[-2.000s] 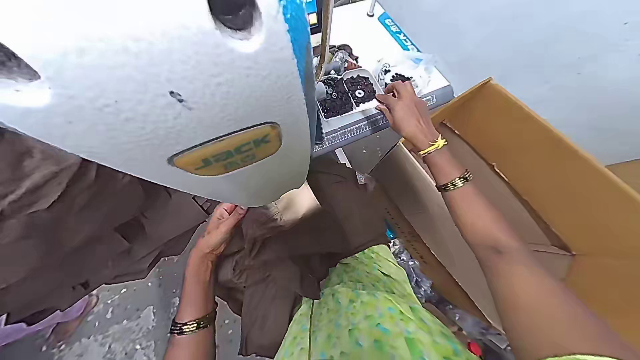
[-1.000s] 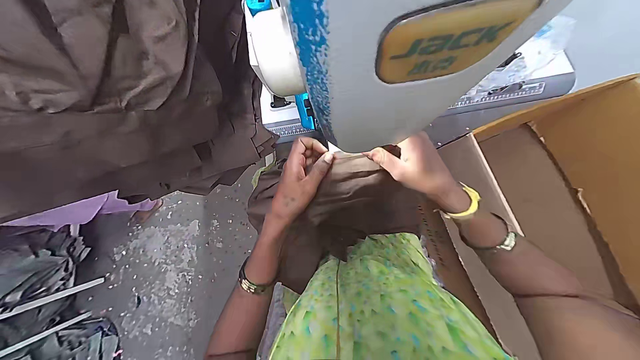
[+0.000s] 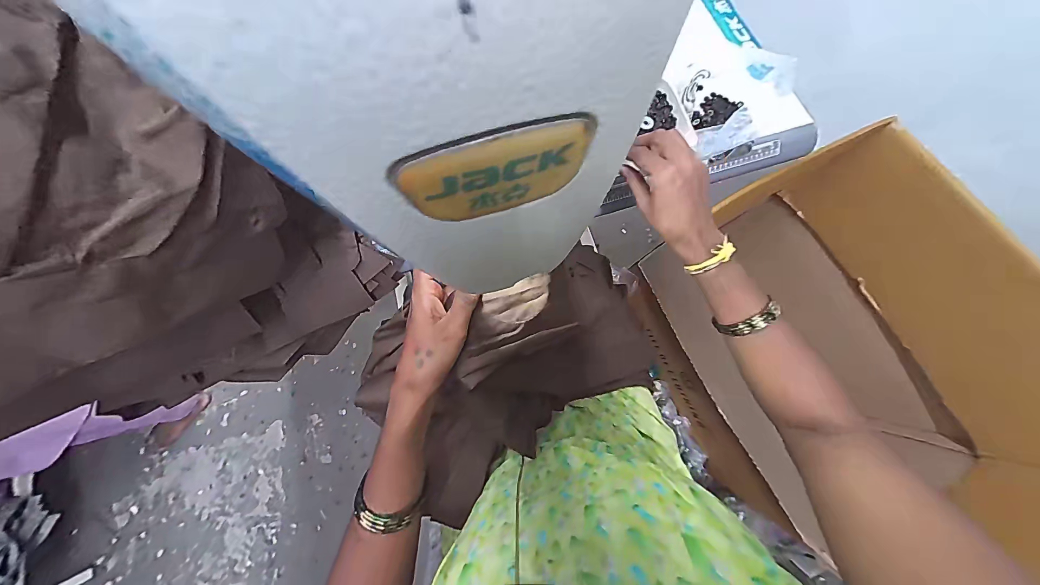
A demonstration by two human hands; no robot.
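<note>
Below the head of a Jack sewing machine, my left hand pinches the edge of a brown cloth garment piece that hangs over my lap. My right hand is at the near side of a tray of dark buttons, its fingers bent; a small pale thing shows at the fingertips, too small to name. More dark buttons lie just beyond, beside a clear plastic bag. The machine head hides the needle area and part of the tray.
A large open cardboard box stands at the right, close under my right forearm. Stacked brown cloth pieces fill the left side. At the lower left, part of a person's foot and purple cloth show near the speckled floor.
My right hand has left the cloth, where it was beside my left hand one second ago, and is at the button tray. My left hand still holds the cloth. The view has shifted.
</note>
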